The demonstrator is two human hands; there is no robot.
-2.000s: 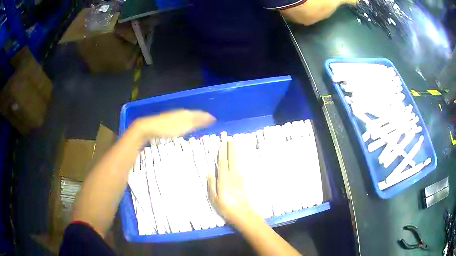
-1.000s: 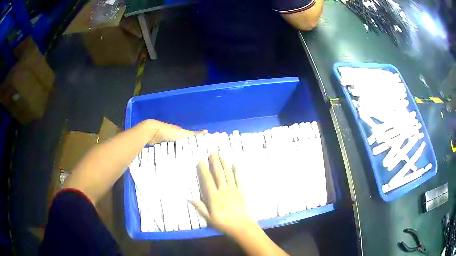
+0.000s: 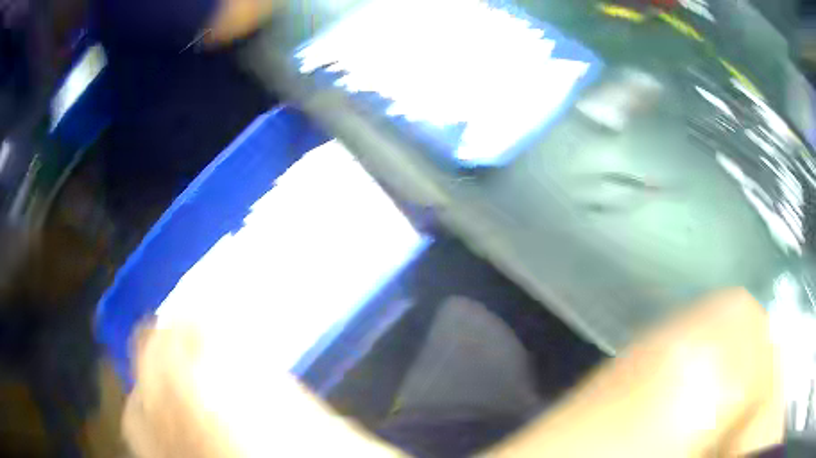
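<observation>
The picture is heavily blurred. White rods (image 3: 286, 241) lie as one bright mass in the large blue bin (image 3: 192, 210), left of centre. My left hand (image 3: 170, 380) is at the lower left, over the near left end of the rods and bin; its fingers blur together and I cannot tell whether it holds anything. At the lower right a bare forearm, apparently my right, bends near the table's edge; its hand is cut off by the bottom edge.
A blue tray (image 3: 519, 139) of white rods sits on the green table (image 3: 559, 241) at the top centre. A small dark tool, likely pliers (image 3: 626, 182), and a blurred grey block (image 3: 617, 98) lie right of it. Dark parts with white ends (image 3: 760, 170) are at the far right. Part of another person's arm (image 3: 240, 18) shows at the top.
The view has swung right and tilted, so bin and tray appear further left. My hands have left the middle of the rods; the left is at the bin's near left side.
</observation>
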